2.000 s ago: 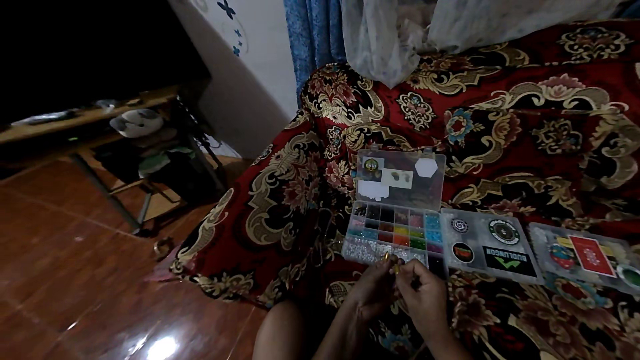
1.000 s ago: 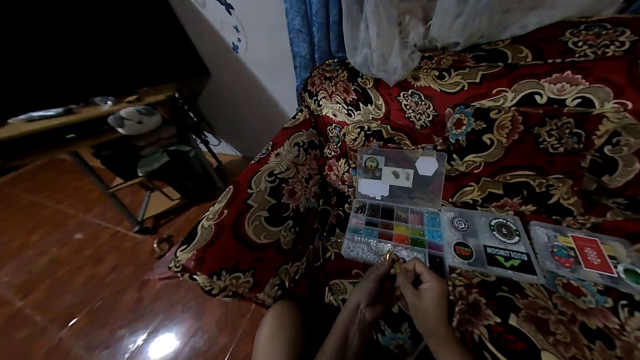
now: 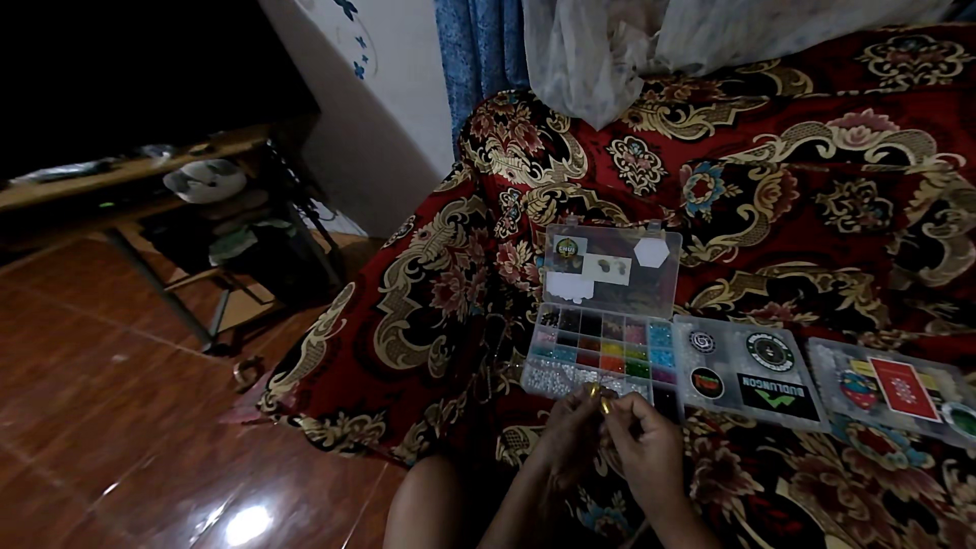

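My left hand (image 3: 568, 431) and my right hand (image 3: 644, 442) meet just in front of an open clear plastic bead organizer (image 3: 532, 364). Fingertips and thumbs are pinched close together, with gold-coloured spots (image 3: 600, 398) at the tips that look like painted nails. Whatever lies between the fingers is too small and dark to make out. Small beads (image 3: 612, 363) in many colours fill the organizer's compartments, and white or clear ones (image 3: 557, 378) lie in the front row. Its raised lid (image 3: 610, 271) carries stickers and leans back against the sofa.
To the right on the patterned sofa cover (image 3: 762, 488) lie a closed plastic case (image 3: 743, 374) with stickers and another case (image 3: 839, 358) with a red card on it. A wooden desk (image 3: 91, 183) stands at the left over the tiled floor (image 3: 152, 427). My bare knee (image 3: 431, 496) is below.
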